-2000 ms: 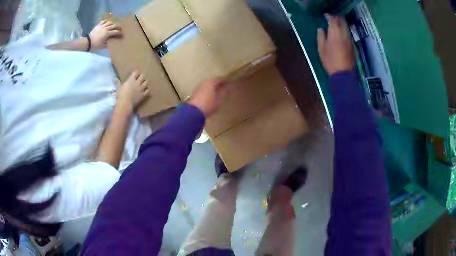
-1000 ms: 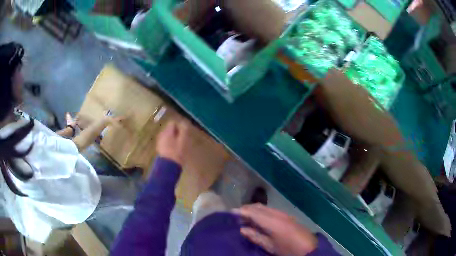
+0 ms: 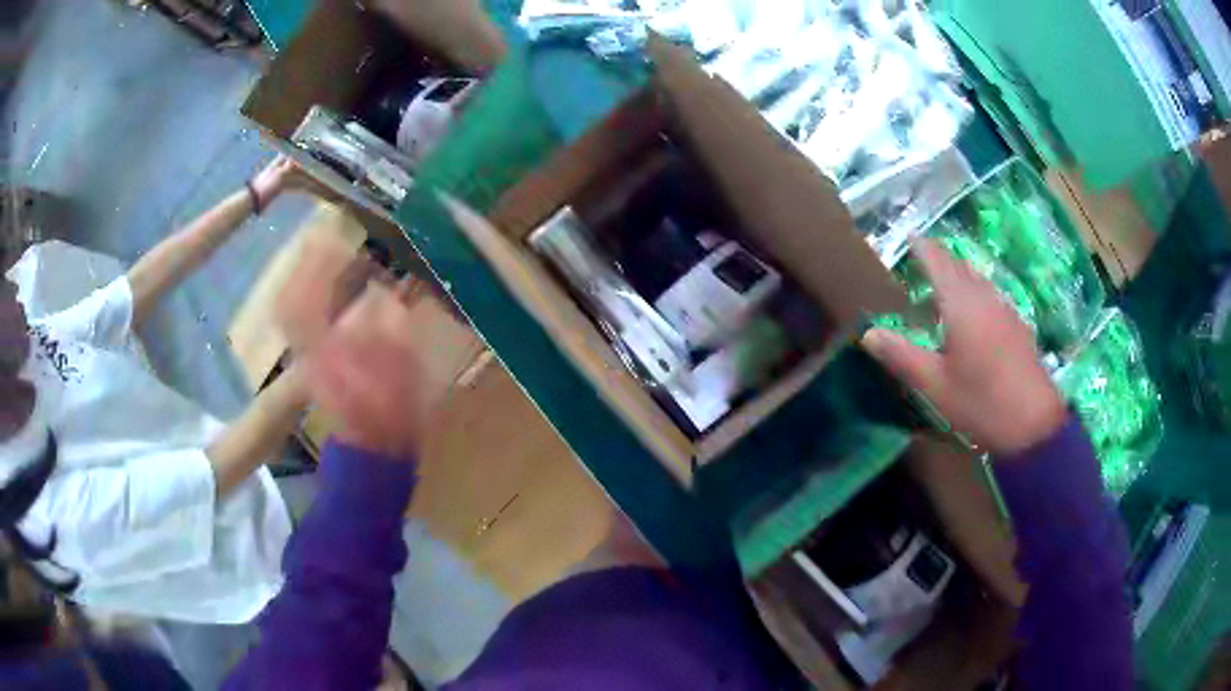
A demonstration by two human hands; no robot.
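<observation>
An open retail box (image 3: pixel 608 135), brown inside and green outside, stands in the middle. It holds a white-and-black main unit (image 3: pixel 716 290), a bagged white accessory (image 3: pixel 594 277) along one side, and something blurred and green beside the unit. My right hand (image 3: pixel 965 358) is by the box's right corner, fingers spread, over the edge of the bin of green accessory packets (image 3: pixel 1019 243). Whether it touches a packet is unclear. My left hand (image 3: pixel 365 365) is blurred, raised left of the table above the brown shipping carton (image 3: pixel 506 473); its grip cannot be told.
Other open retail boxes stand at the upper left (image 3: pixel 304 81) and lower right (image 3: pixel 810 621). A pile of bagged white accessories (image 3: pixel 824 81) lies behind the middle box. A person in a white shirt (image 3: pixel 122 419) reaches in from the left. A second green packet bin (image 3: pixel 1114 392) is at right.
The view has swung from the brown carton to the table. My right hand has moved from near my body to the green packet bin. The other person's arm now reaches to the upper-left box.
</observation>
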